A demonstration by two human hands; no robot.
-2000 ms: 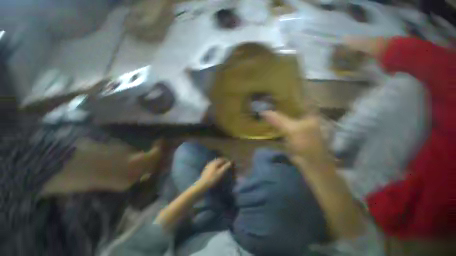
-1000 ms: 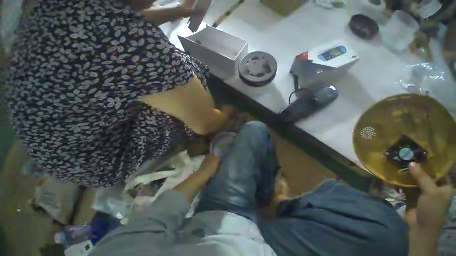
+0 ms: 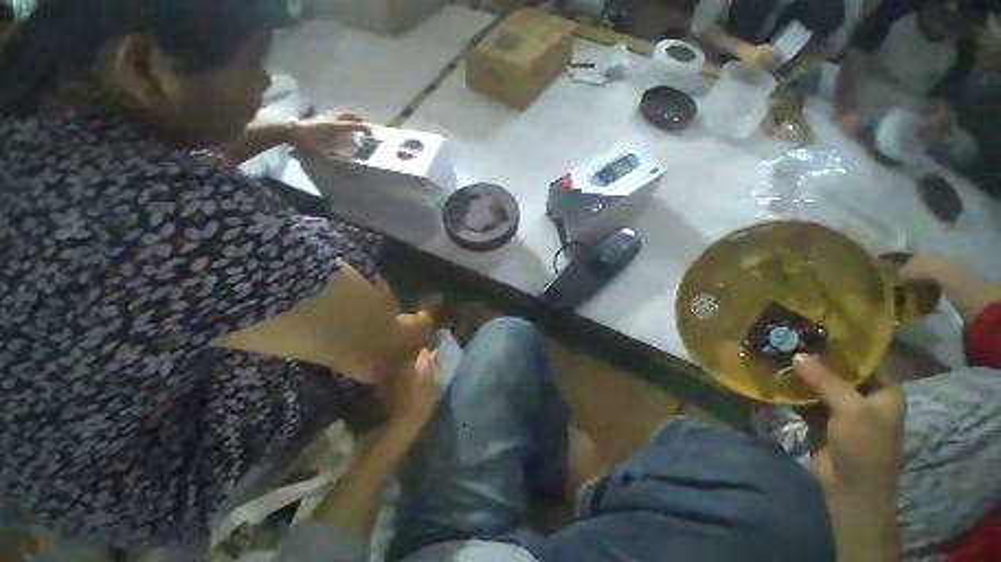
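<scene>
My right hand [image 3: 862,434] holds the gold dish [image 3: 730,258] by its near edge, over the table edge at right. One finger lies inside the dish by the black centre module [image 3: 784,335] with a pale round middle; the other fingers are partly hidden behind the rim. A patch of small pale dots shows on the dish's left side. My left hand [image 3: 413,386] is low at centre left beside my knee, close to the neighbour's hand. A pale thing [image 3: 448,357] is beside it; I cannot tell if my fingers grip it.
The neighbour at left has a hand on a white box [image 3: 384,187]. A round dark base [image 3: 481,216], printed box [image 3: 609,192] and black elongated device [image 3: 595,267] lie along the table edge. Farther back are a brown carton [image 3: 519,60], dark bowl [image 3: 667,108] and clear bags [image 3: 796,176].
The view has shifted, bringing the gold dish nearer the centre and showing more of the far table. The white box now shows a face with round holes. My left hand appears nearer the neighbour's hand.
</scene>
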